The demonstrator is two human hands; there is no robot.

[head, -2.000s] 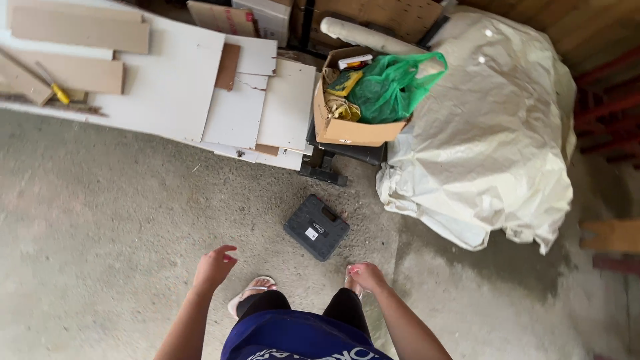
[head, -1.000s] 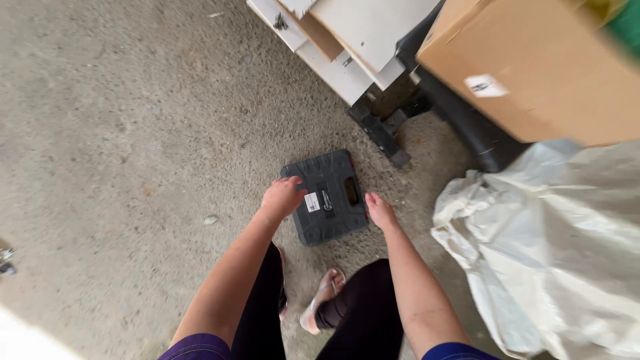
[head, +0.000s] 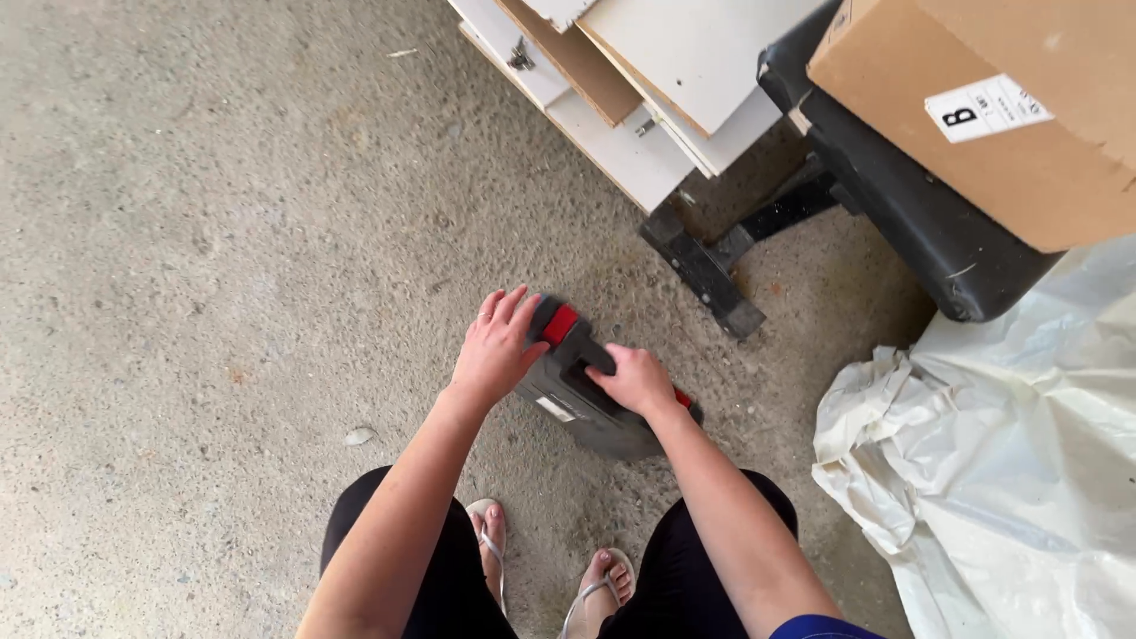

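Observation:
A black plastic tool case [head: 599, 413] with red latches stands tilted on edge over the concrete floor, its handle side toward the top of the view. My right hand [head: 637, 380] is wrapped around the case's handle. At the case's upper left corner, beside one red latch [head: 560, 326], my left hand [head: 499, 344] rests with its fingers spread over the edge. A pale label shows on the case's side. The case's lower part is blurred, and whether it touches the floor I cannot tell.
White and brown boards [head: 612, 160] are stacked above the case. Right of them, a cardboard box [head: 994, 115] sits on a black padded seat [head: 896, 204] with a black metal foot [head: 706, 271]. White plastic sheeting [head: 1003, 444] lies at right. My feet in flip-flops are below.
The case lay flat earlier and is now tipped up on edge. My right hand has moved from beside it onto its handle; my left hand has gone from its top to its corner.

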